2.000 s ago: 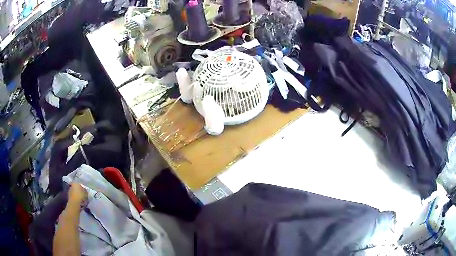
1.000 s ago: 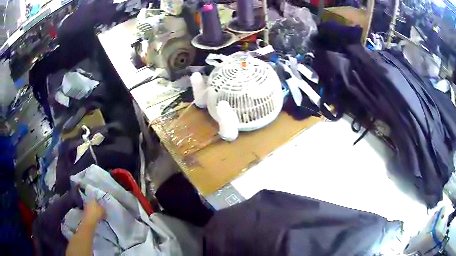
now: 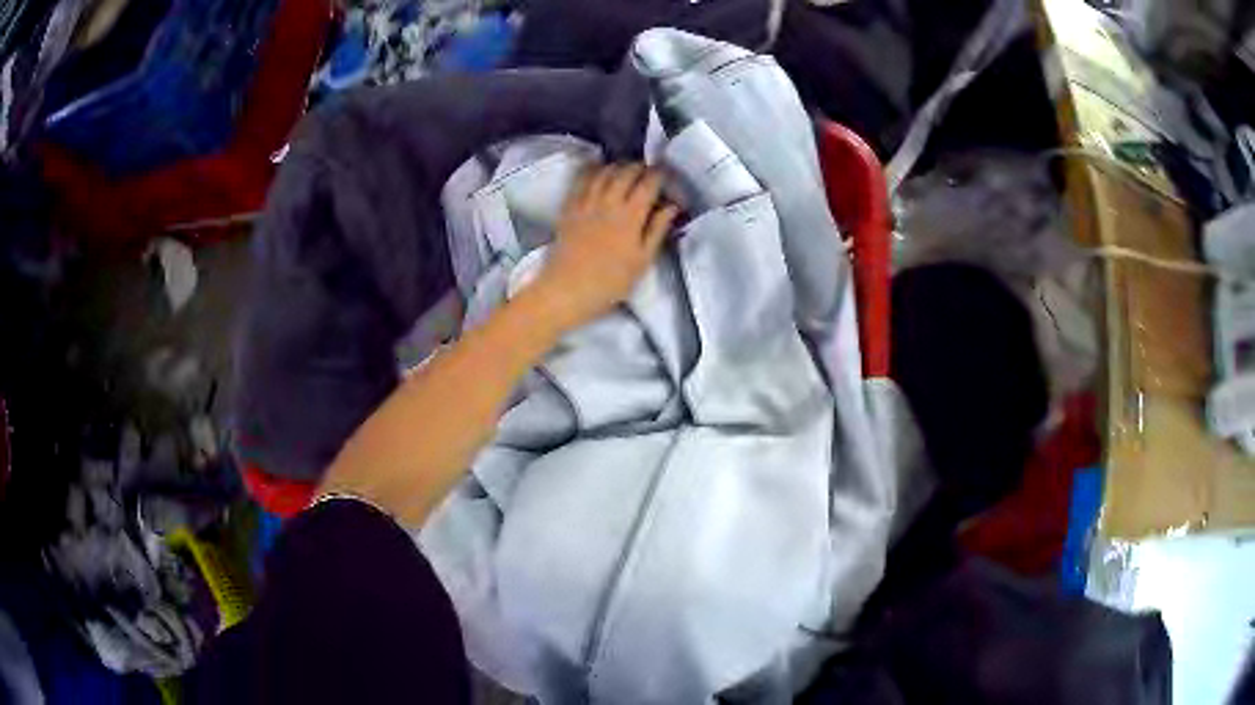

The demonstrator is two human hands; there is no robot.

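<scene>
Light grey garment pieces [image 3: 743, 317] with dark seam lines lie heaped in a red plastic basket [image 3: 860, 248]. My left hand [image 3: 613, 227] is bare and reaches onto the upper part of the heap. Its fingers are bent against the folds, and their tips are blurred, so a grip on the cloth cannot be made out. Dark grey cloth [image 3: 344, 262] hangs over the basket's left side. Part of a dark garment [image 3: 1032, 640] shows at the lower right. My right hand is out of the picture.
The table's cardboard end [image 3: 1156, 344] stands at the right, with part of the white fan [image 3: 1232, 331] on it. A blue crate [image 3: 152, 83] with a red one is at the upper left. Scraps and a yellow object [image 3: 213, 579] are at the lower left.
The view has swung down and left from the table to the basket. My left hand now lies farther up on the grey heap. Most of the table has left the picture.
</scene>
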